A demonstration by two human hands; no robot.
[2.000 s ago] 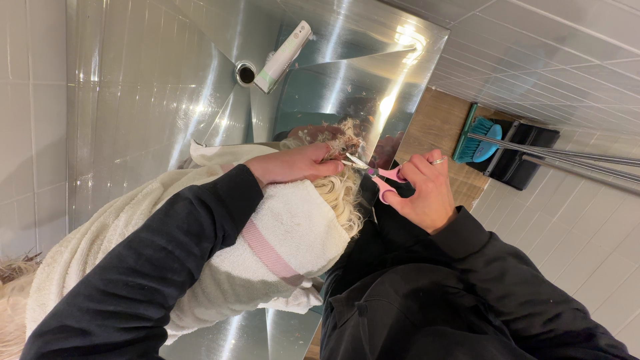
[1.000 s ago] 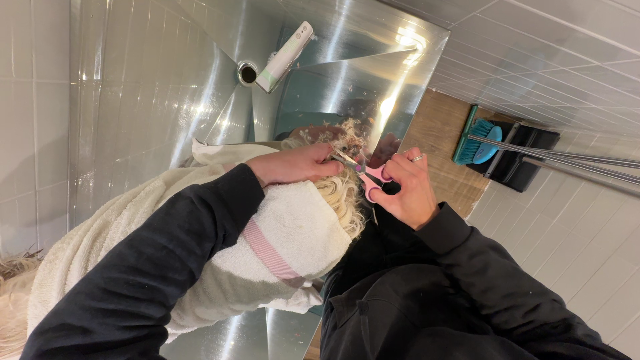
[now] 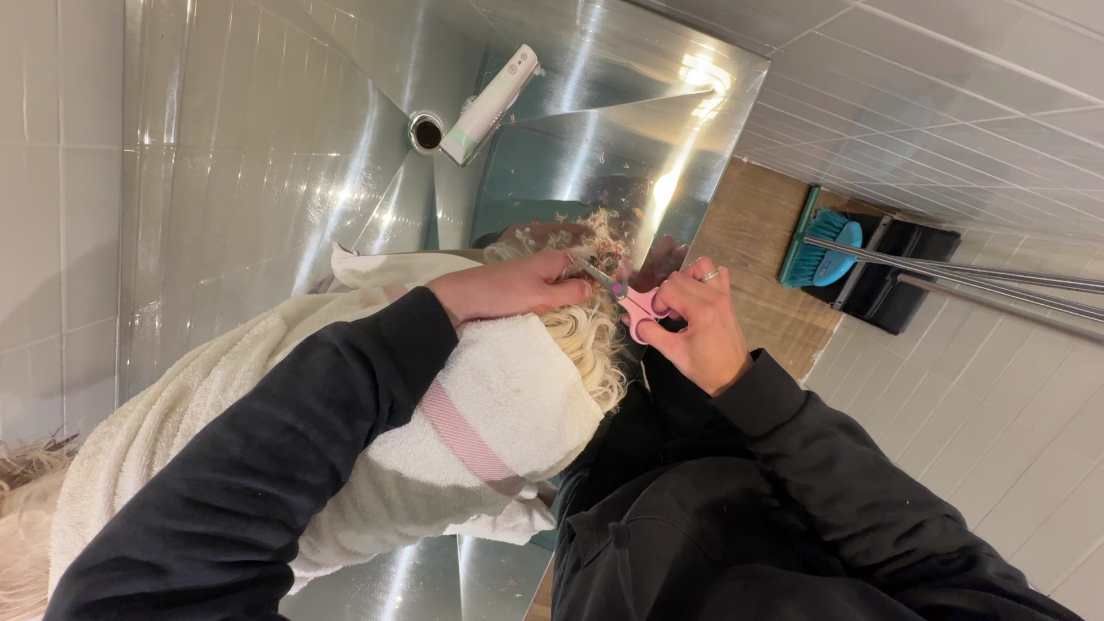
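Note:
An animal with pale curly fur [image 3: 593, 347] lies wrapped in a white towel with a pink stripe [image 3: 509, 388] on the metal surface; its face is hidden. My left hand [image 3: 517, 285] pinches matted brownish fur [image 3: 606, 235] at the head end, just past the towel's edge. Pink-handled scissors [image 3: 640, 309] are in my right hand [image 3: 703, 328], thumb and fingers through the loops, the blades reaching into the fur beside my left fingertips. Whether the blades are parted is hard to tell.
A metal basin [image 3: 259, 172] with a drain hole [image 3: 426, 133] lies under the animal. White clippers [image 3: 492, 103] rest beside the drain. Loose hair bits dot the metal. At right on the wooden floor stand a teal brush [image 3: 828, 246] and a black dustpan [image 3: 897, 276] with long metal handles.
Compared with two seconds ago, the scissor handles in my right hand have come closer together. My left hand stays at the fur, and the towel has not moved.

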